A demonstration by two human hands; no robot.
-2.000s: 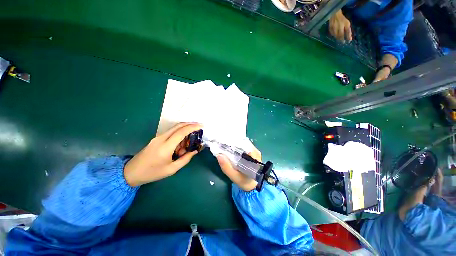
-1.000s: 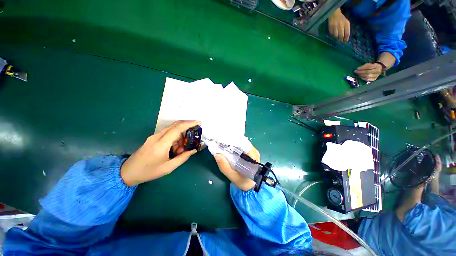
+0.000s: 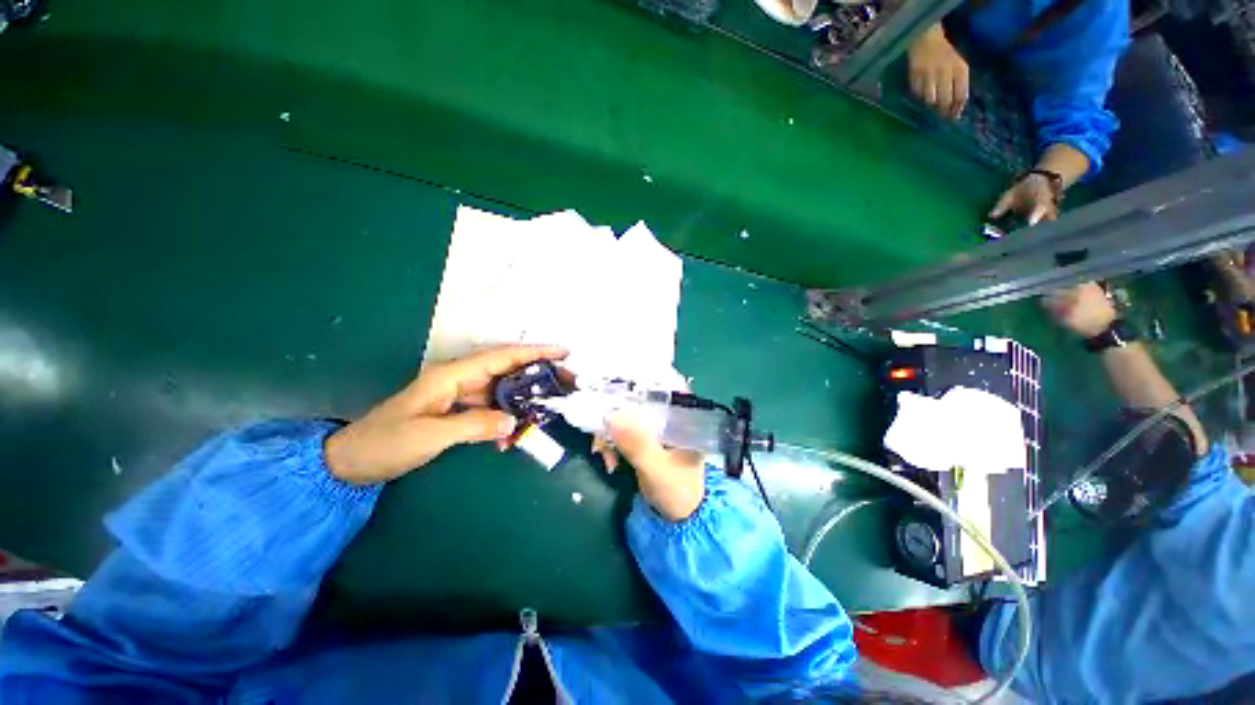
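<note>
My left hand (image 3: 420,424) holds a small black unit (image 3: 524,391) between thumb and fingers; a white piece with an orange-yellow edge (image 3: 540,446) sticks out below it. My right hand (image 3: 652,455) holds a clear dispensing syringe (image 3: 674,419) with a black cap, lying nearly level. Its tip points left at the unit; whether they touch is hard to tell. A pale air hose (image 3: 908,485) runs from the cap. White papers (image 3: 558,296) lie on the bench just beyond my hands.
At right stands a dark box (image 3: 950,510) with a red light, dial and white paper, on a wire rack (image 3: 1032,413). A metal post (image 3: 1046,258) slants above. Beyond runs a green conveyor (image 3: 578,131) with specks. A knife-like tool (image 3: 44,190) lies far left. Other people's arms show at right.
The unit has been turned, and its white piece now shows. The syringe has swung to nearly level and its hose curves higher. Specks on the conveyor moved right. Another person's forearm reaches in at right.
</note>
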